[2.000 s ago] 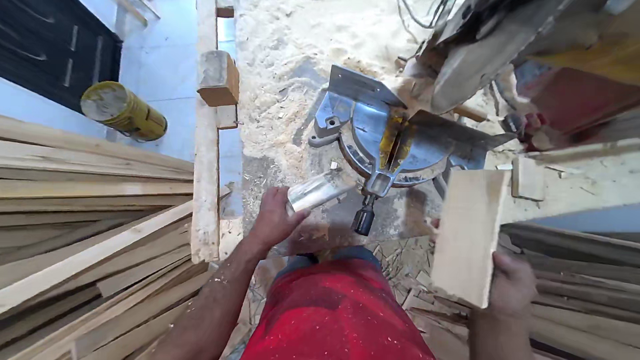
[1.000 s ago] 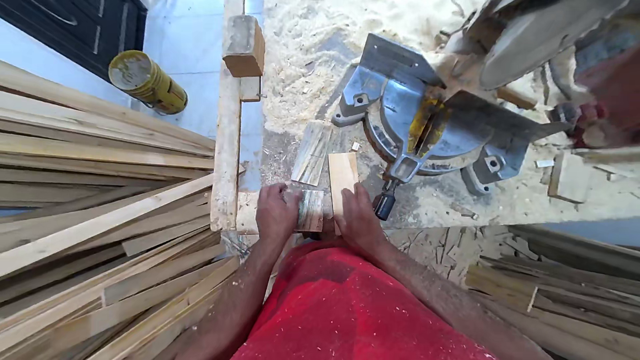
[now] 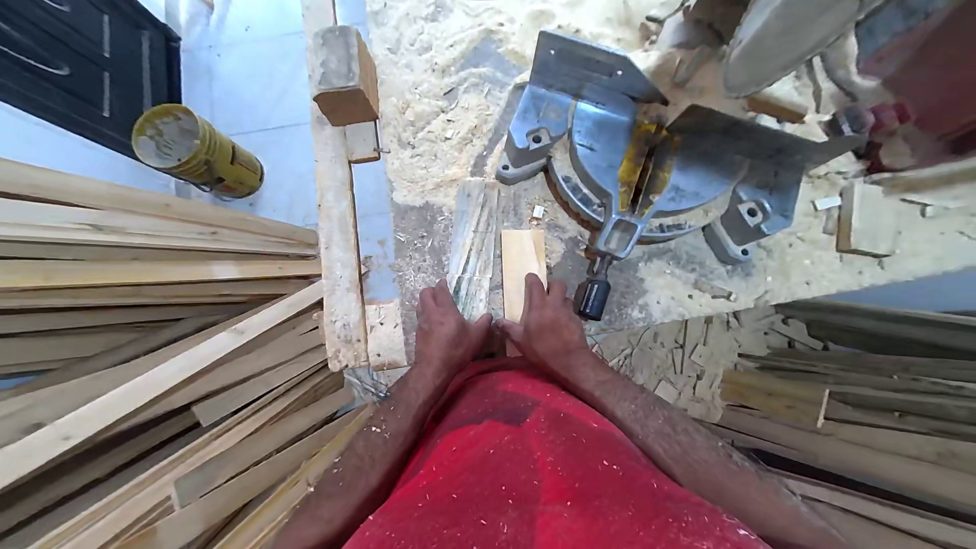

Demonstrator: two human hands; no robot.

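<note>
My left hand (image 3: 446, 324) grips the near end of a short board with greenish streaks (image 3: 469, 293), low at the bench's near edge. This board lies end to end with another streaked, pale board (image 3: 474, 221) that reaches away from me. My right hand (image 3: 545, 324) holds a short, light wooden board (image 3: 523, 259), which lies flat just right of the streaked ones, with a narrow gap between. Both thumbs almost meet between the boards. Right of my right hand is the black handle (image 3: 592, 298) of a miter saw's metal base (image 3: 633, 168).
Sawdust (image 3: 435, 114) covers much of the bench. A wood block (image 3: 345, 76) rests on a long plank (image 3: 339, 252) at left. The saw blade (image 3: 785, 42) is at upper right. Stacked boards (image 3: 152, 267) flank the bench; a yellow bucket (image 3: 198, 152) stands on the floor.
Two seconds ago my hands were apart, each with a board. Now both are close together at the bench's near edge, with the boards lying side by side.
</note>
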